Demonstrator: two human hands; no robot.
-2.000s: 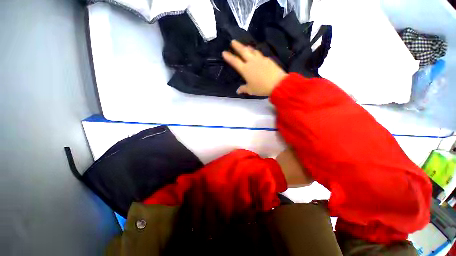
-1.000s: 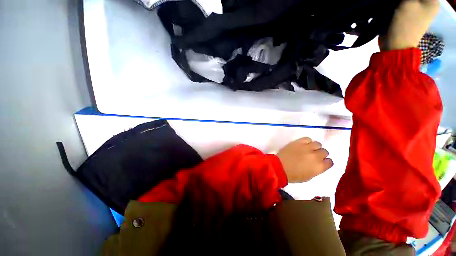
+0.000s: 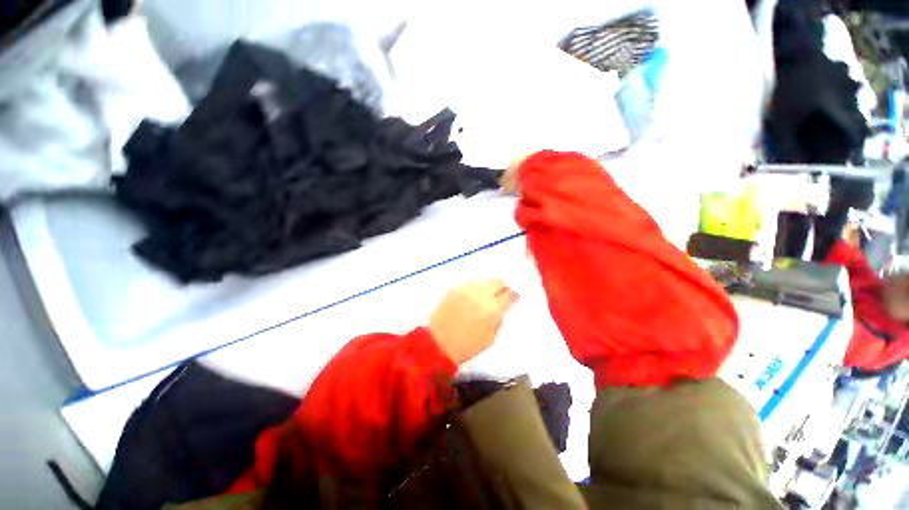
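Observation:
A tangled heap of black fabric strips (image 3: 289, 169) lies in the white trough (image 3: 95, 354). My right hand (image 3: 510, 179) is at the heap's right end, touching the tip of a black strip. It is small, blurred and mostly hidden by the red sleeve, so its grip cannot be told. My left hand (image 3: 470, 319) is over the white table in front of the trough, fingers curled, with nothing visible in it. A dark garment panel (image 3: 204, 428) lies at the lower left, partly under my left sleeve. Another dark cloth piece (image 3: 553, 410) shows by my lap.
Light cloth (image 3: 75, 120) lies behind the heap at the left. A checked cloth scrap (image 3: 613, 42) is in the trough's far part. A yellow-green item (image 3: 731, 214) and the white sewing machine (image 3: 762, 364) are at the right. Another person's red sleeve (image 3: 865, 299) shows beyond.
The view has swung to the right. The black strips, raised at my right hand a second ago, now lie heaped in the trough. My right hand has come down and nearer to my left hand.

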